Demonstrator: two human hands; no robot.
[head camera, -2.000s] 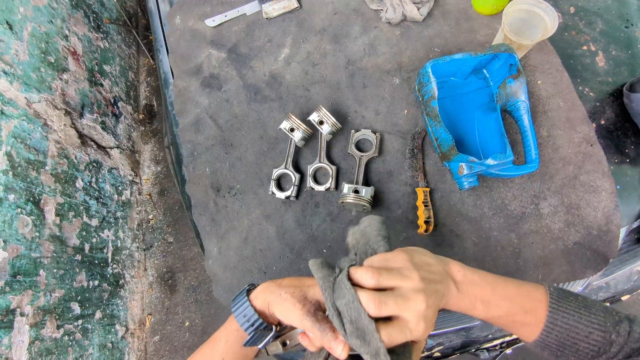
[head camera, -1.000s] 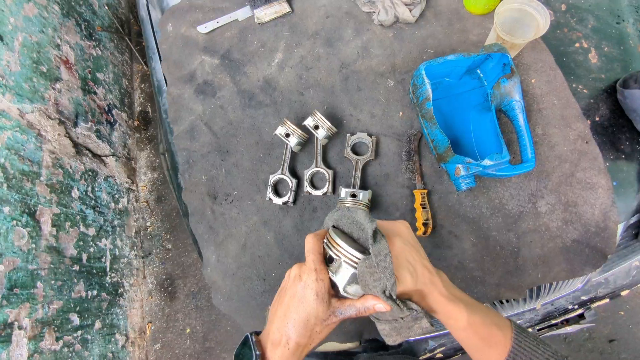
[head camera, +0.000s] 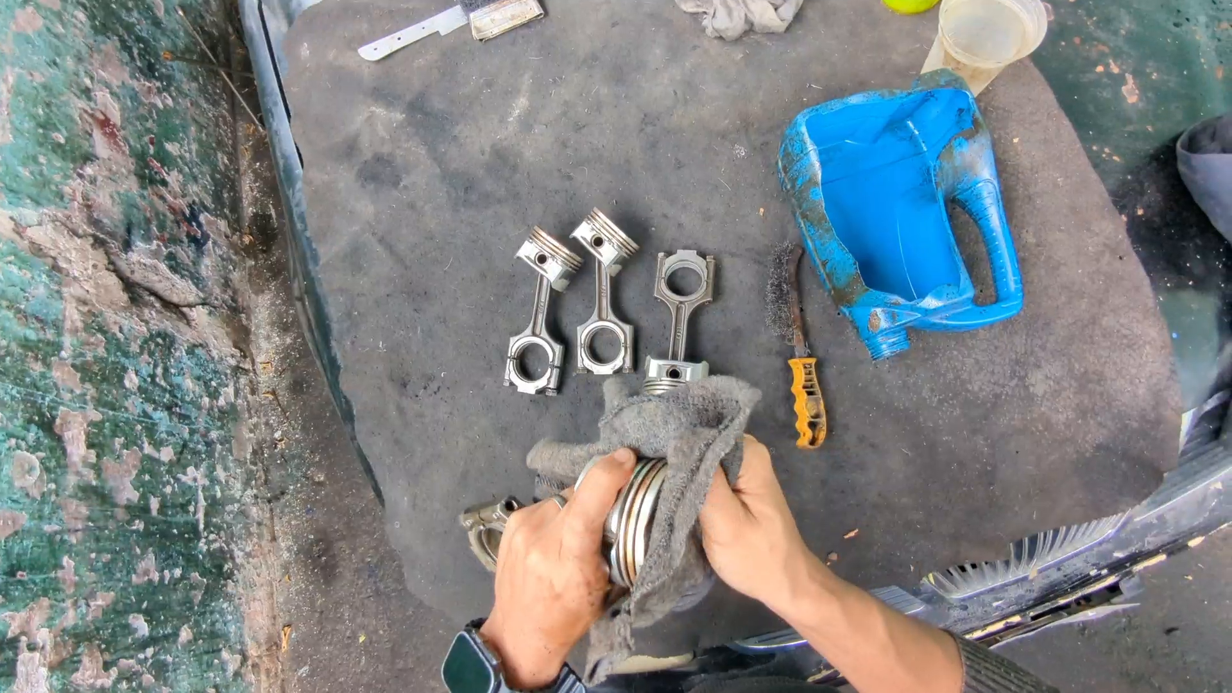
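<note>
My left hand (head camera: 558, 568), a watch on its wrist, grips a metal piston (head camera: 637, 525) whose rings face right; its connecting rod (head camera: 489, 525) pokes out to the left of the hand. Against the piston's crown and upper side lies a grey cloth (head camera: 688, 414), pinched in my right hand (head camera: 756, 525). Above them, three more pistons with connecting rods lie in a row: the left one (head camera: 544, 313) and the middle one (head camera: 603, 294) with piston up, the right one (head camera: 680, 318) with piston down, its lower edge partly hidden by the cloth.
Right of the rods lies a wire brush with a yellow handle (head camera: 808, 404). Beyond it sits a cut-open blue plastic jug (head camera: 866, 212), with a translucent plastic cup (head camera: 987, 38) behind. A white-handled tool (head camera: 414, 34), a flat brush (head camera: 505, 17) and a pale rag (head camera: 739, 13) lie at the far edge.
The held piston has turned so its connecting rod now shows at the left. The cloth has spread over its upper side. The pistons lying in the row have not moved.
</note>
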